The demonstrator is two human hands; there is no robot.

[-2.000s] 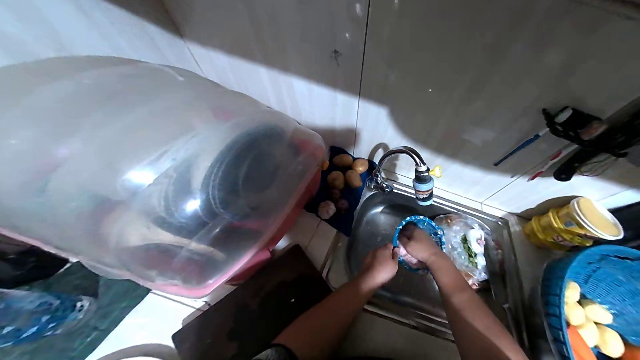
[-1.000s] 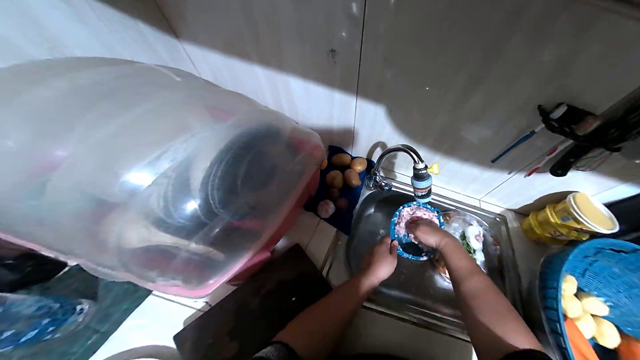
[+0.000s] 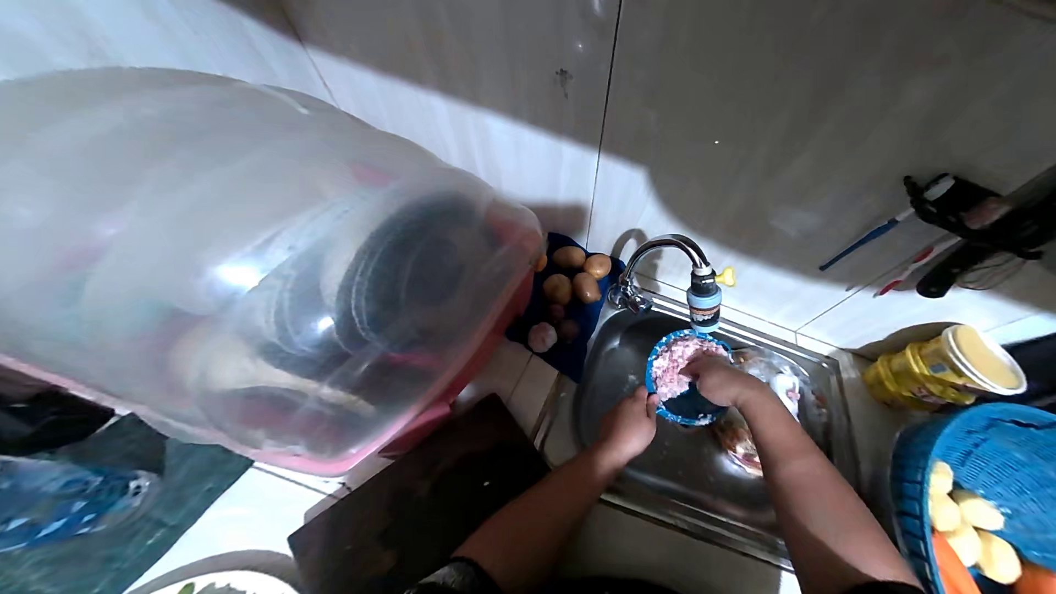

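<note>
A small blue-rimmed bowl (image 3: 680, 417) holding pinkish, finely chopped stuff, perhaps minced meat (image 3: 678, 363), is over the steel sink (image 3: 615, 351), just below the filter on the faucet (image 3: 704, 301). My left hand (image 3: 631, 425) grips the bowl's lower left rim. Inside the bowl, the fingers of my right hand (image 3: 714, 378) press into the pink stuff; whether they close on any of it is hidden. Right of the bowl, a clear plastic bag (image 3: 763, 363) with food lies in the sink, partly behind my right forearm.
A big translucent-covered pink dish container (image 3: 371, 330) stands left. Potatoes (image 3: 586, 287) lie on a blue cloth beside the sink. At right are a yellow tub (image 3: 924, 371) and a blue basket (image 3: 912, 487) with peeled potatoes and carrots. A dark board (image 3: 412, 511) lies lower left.
Two seconds ago both hands were close together at the bowl's lower part. My right hand has since moved into the bowl, and more of the pink stuff shows.
</note>
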